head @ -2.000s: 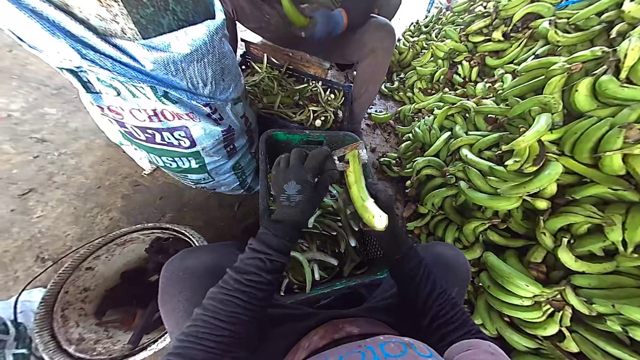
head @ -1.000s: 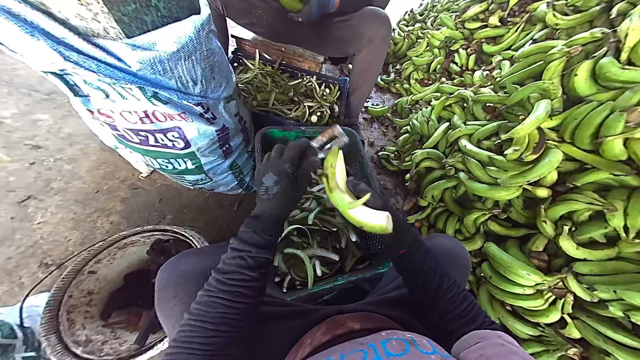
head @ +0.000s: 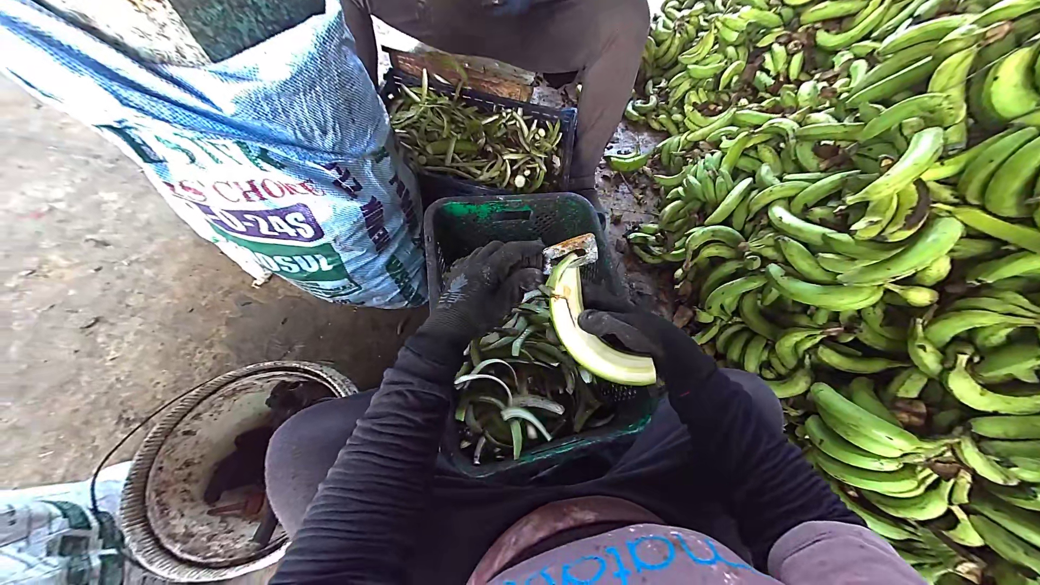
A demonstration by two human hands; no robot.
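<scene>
My left hand [head: 483, 288], in a dark glove, grips a small peeling tool [head: 570, 250] with a worn, flat head at the upper end of a green plantain [head: 597, 349]. Around the plantain's middle and lower part closes my gloved right hand [head: 630, 321]. The plantain is curved, with pale strips where its skin is off and some green left along it. Beneath both hands stands a dark green plastic crate [head: 520, 213] between my knees, holding many cut plantain peels [head: 520, 398]. The tool's handle is mostly hidden by my left fingers.
A large heap of green plantains [head: 861, 268] lies at the right. Ahead, a second crate [head: 569, 134] of peels sits by another seated person's legs [head: 605, 97]. A woven sack [head: 301, 162] stands front left, and a dirty bucket [head: 154, 487] at lower left.
The plantain now shows a wider pale stripe, and the loose strip of peel seen hanging from it one second ago is off. The tool is back at its upper end.
</scene>
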